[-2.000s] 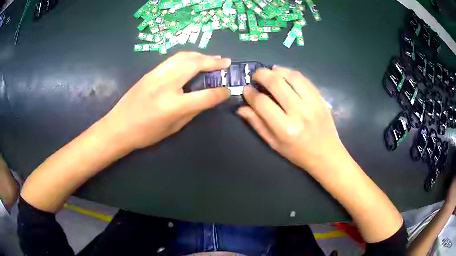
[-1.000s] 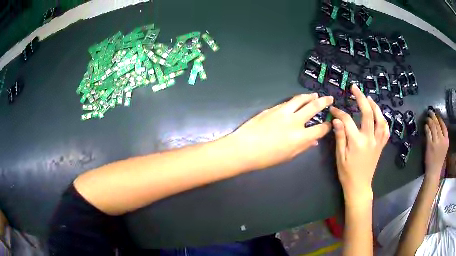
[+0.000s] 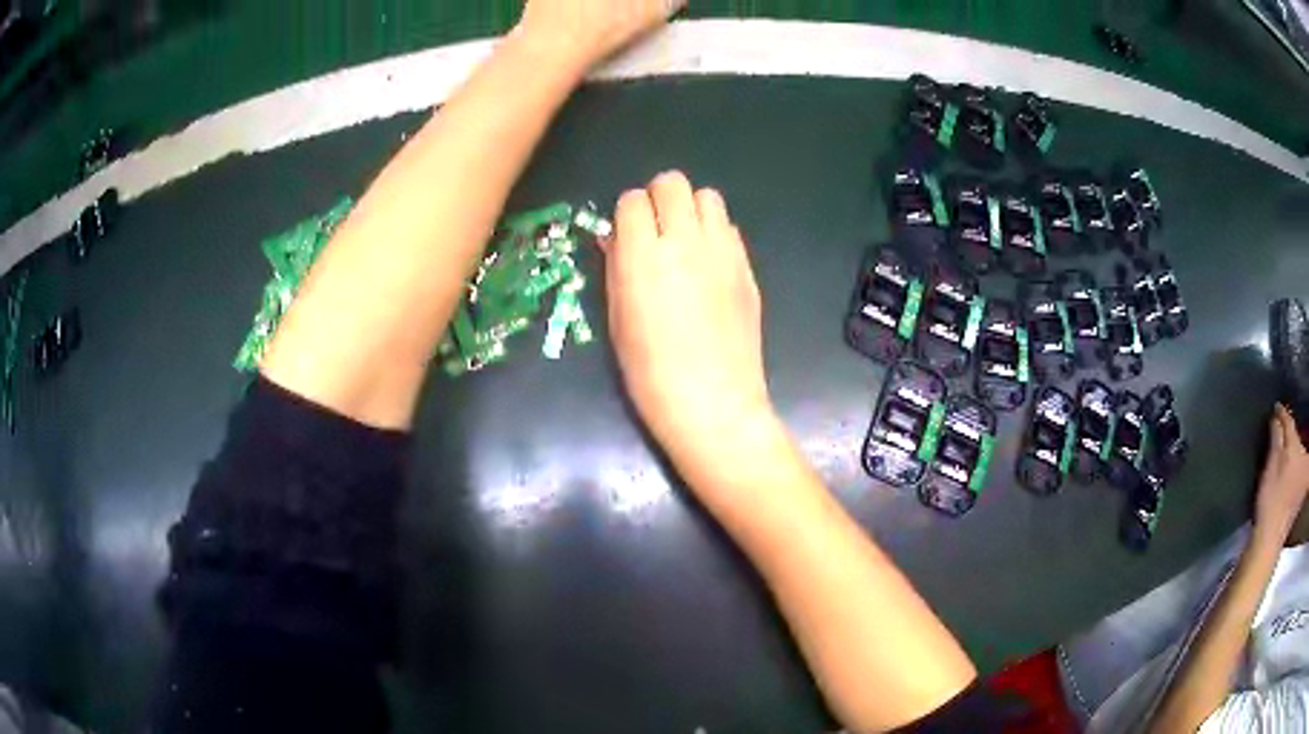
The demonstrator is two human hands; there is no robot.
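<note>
My left hand [image 3: 610, 17] reaches over the white strip at the top edge of the picture, partly cut off; its fingers and anything in them cannot be made out. My right hand [image 3: 686, 294] is at the right end of the heap of green circuit boards [image 3: 503, 294], its thumb side near a single board [image 3: 593, 221]; whether it grips that board is unclear. My left forearm covers the middle of the heap. Black housings with green boards fitted [image 3: 948, 318] lie in rows on the right.
The white strip [image 3: 804, 50] runs along the table's far edge, with a green surface beyond. Black housings [image 3: 92, 225] lie at the far left. At the right edge, another person's hand [image 3: 1282, 473] is near a dark oval part [image 3: 1291, 341].
My left hand has moved from the housing rows to the far strip at the top. My right hand has moved left to the board heap. The housing they touched now lies uncovered in the rows.
</note>
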